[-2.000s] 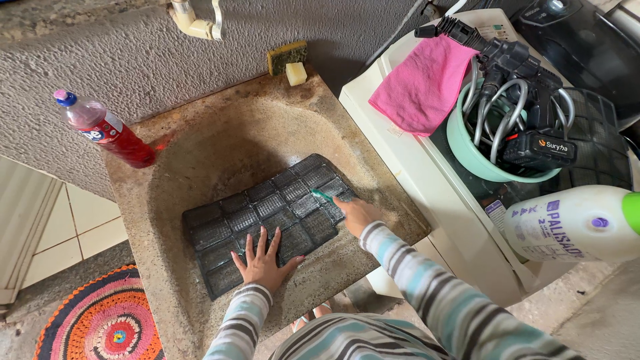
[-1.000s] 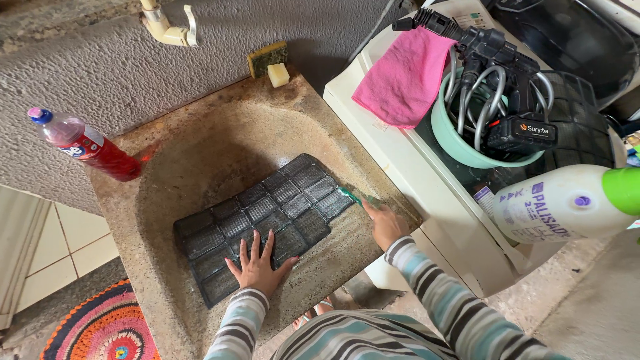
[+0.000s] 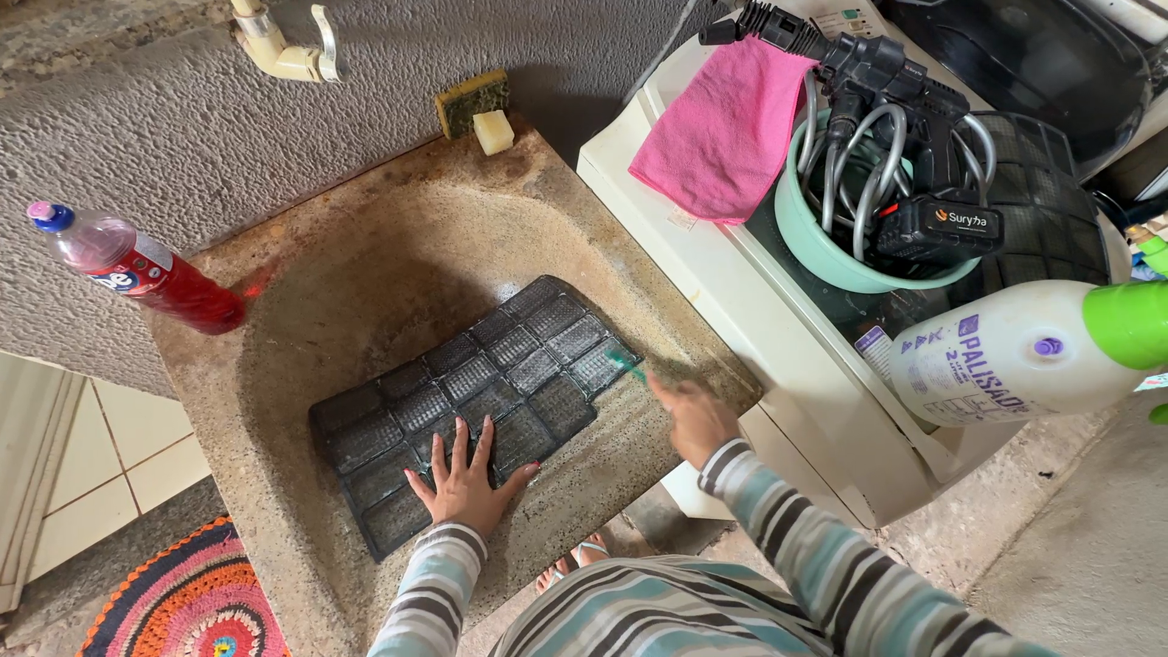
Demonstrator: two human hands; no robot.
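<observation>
A black mesh air filter (image 3: 493, 383) with a gridded plastic frame lies in a stone laundry sink (image 3: 675, 447). My left hand (image 3: 467, 484) rests on the filter's lower part, fingers spread, holding nothing between them. At the filter's right corner, my right hand (image 3: 698, 420) is closed around a small green brush (image 3: 624, 359), its bristle end against the mesh. Most of the brush's handle is hidden in the fingers, and the brush looks slightly blurred.
A bottle of red liquid (image 3: 173, 287) stands on the sink's left rim; a sponge (image 3: 472, 100) and soap bar (image 3: 494, 132) sit at the back corner. On the washing machine (image 3: 730, 283) are a pink cloth (image 3: 721, 137), a green basin (image 3: 803, 246) holding a pressure washer gun (image 3: 912, 100), and a sprayer bottle (image 3: 995, 351).
My right hand stays at the filter's right end with the green brush, which has shifted slightly against the mesh. My left hand remains spread on the filter.
</observation>
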